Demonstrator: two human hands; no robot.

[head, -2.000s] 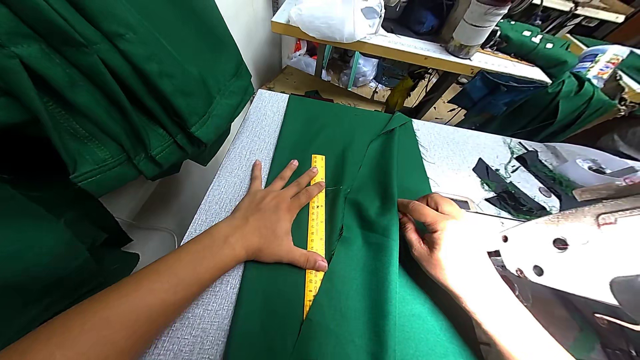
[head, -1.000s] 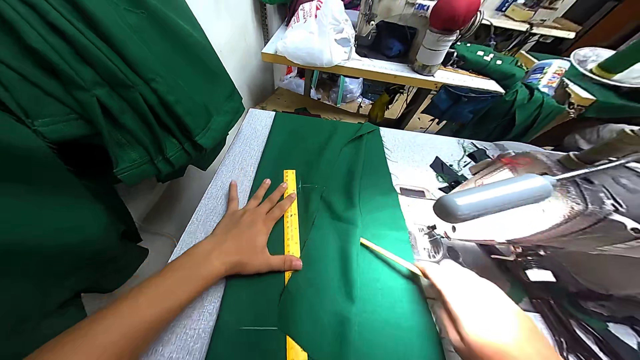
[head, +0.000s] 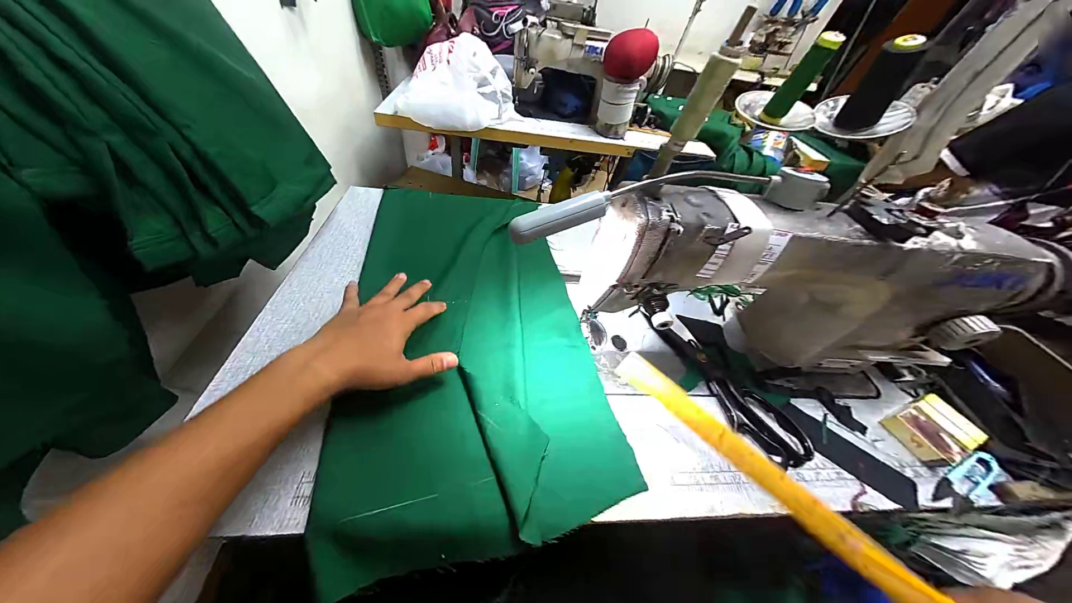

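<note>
My left hand (head: 377, 339) lies flat on the green cloth (head: 402, 469), fingers spread and holding nothing. The cloth is on the sewing table, with a folded flap along its right part and white chalk lines on it. A yellow ruler (head: 779, 486) slants, partly blurred, from beside the cloth to the lower right corner. Only a sliver of my right hand (head: 988, 595) shows there, at the ruler's end; its fingers are mostly out of frame. A sewing machine (head: 712, 243) with a grey-handled lever stands right of the cloth.
Black-handled scissors (head: 754, 410), dark fabric scraps (head: 854, 452) and a small yellow box (head: 934, 427) lie near the machine. Green garments (head: 167, 142) hang at the left. Behind are a white plastic bag (head: 461, 84), a red pincushion (head: 631, 54) and thread cones (head: 804, 77).
The yellow ruler has come off the cloth from under my left hand and is now at the right with my right hand. The pale stick seen in my right hand earlier is gone from view.
</note>
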